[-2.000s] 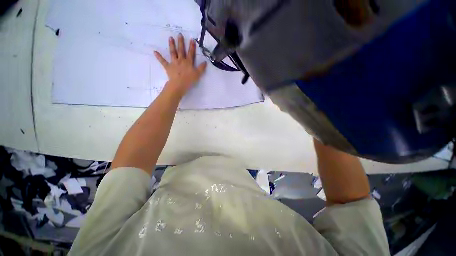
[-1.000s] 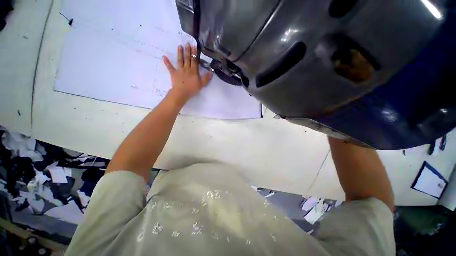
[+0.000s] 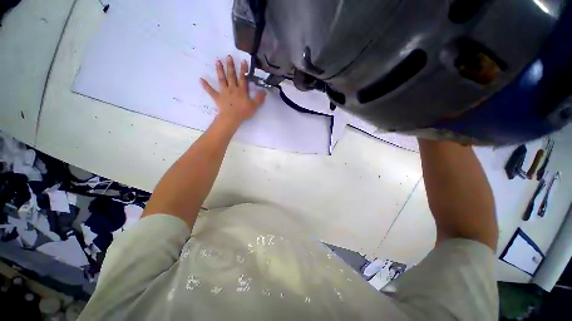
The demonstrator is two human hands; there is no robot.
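The straight knife cutting machine (image 3: 376, 69), with a grey and blue motor body, fills the upper right. Its knife and upright guard (image 3: 256, 70) stand at the paper's cut edge, just right of my left fingertips. The white paper marker (image 3: 157, 69) lies on the dark fabric lay (image 3: 301, 108), which shows as a curved black edge. My left hand (image 3: 233, 94) lies flat on the paper with fingers spread, holding nothing. My right forearm reaches up behind the motor body; my right hand is hidden by it. The base plate cannot be made out.
A black iron piece (image 3: 517, 162) with an orange-brown handle, small hand tools (image 3: 539, 197) and a dark-framed white rectangle (image 3: 522, 252) lie on the table at the right. Another paper-topped piece (image 3: 382, 134) lies under the motor's lower side. White and dark scraps (image 3: 59, 200) cover the floor at lower left.
The motor body has shifted up and right in view. A curved cut edge now shows beside the knife. More of the tools at right have come into view. My left hand stays flat on the paper.
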